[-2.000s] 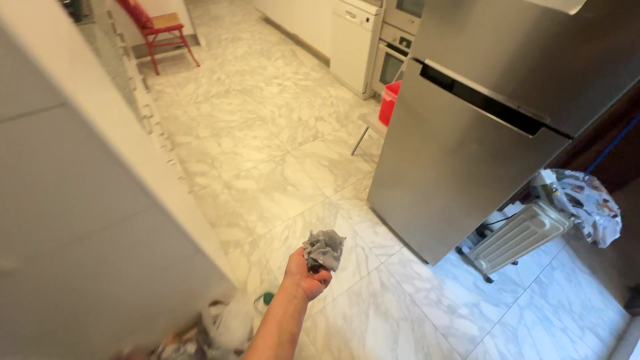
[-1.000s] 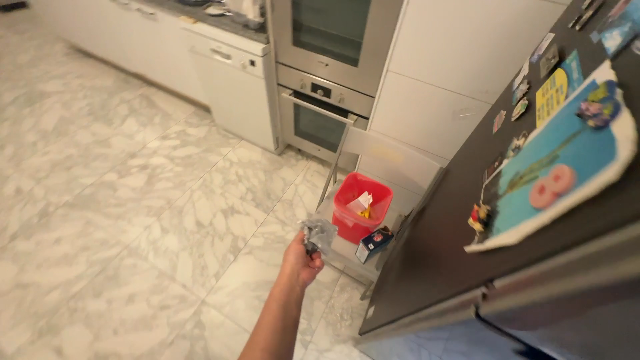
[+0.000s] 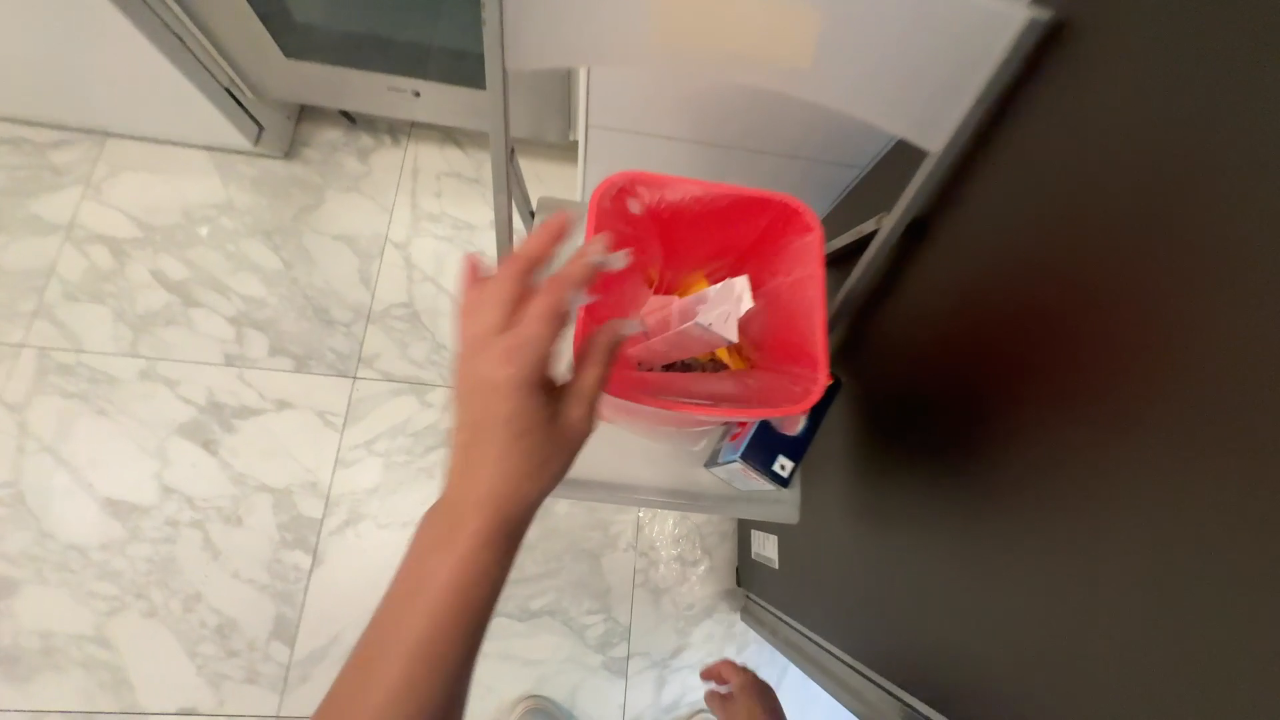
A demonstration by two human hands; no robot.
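Note:
My left hand (image 3: 530,370), blurred, is over the left rim of a red plastic bin (image 3: 805,300), its fingers spread. Pale blurs show at the fingertips, but no crumpled grey piece is plainly visible in the hand. Inside the bin lie a pinkish-white carton piece (image 3: 700,320), yellow scraps and some dark bits. The bin stands on the grey step (image 3: 630,465) of a folding step stool. A dark blue box (image 3: 780,445) lies against the bin's lower right side. My right hand (image 3: 742,690) shows only in part at the bottom edge, fingers curled, away from the bin.
A dark fridge side panel (image 3: 1000,560) fills the right. The stool's metal frame (image 3: 500,150) rises around the bin, with an oven (image 3: 400,90) behind. Clear crumpled plastic film (image 3: 675,545) lies on the marble-patterned floor (image 3: 180,480). A shoe tip (image 3: 537,708) shows at the bottom.
My left hand, which held a crumpled grey piece, has come to the bin and its fingers have spread. The view has swung and moved close to the bin. My right hand has come into view.

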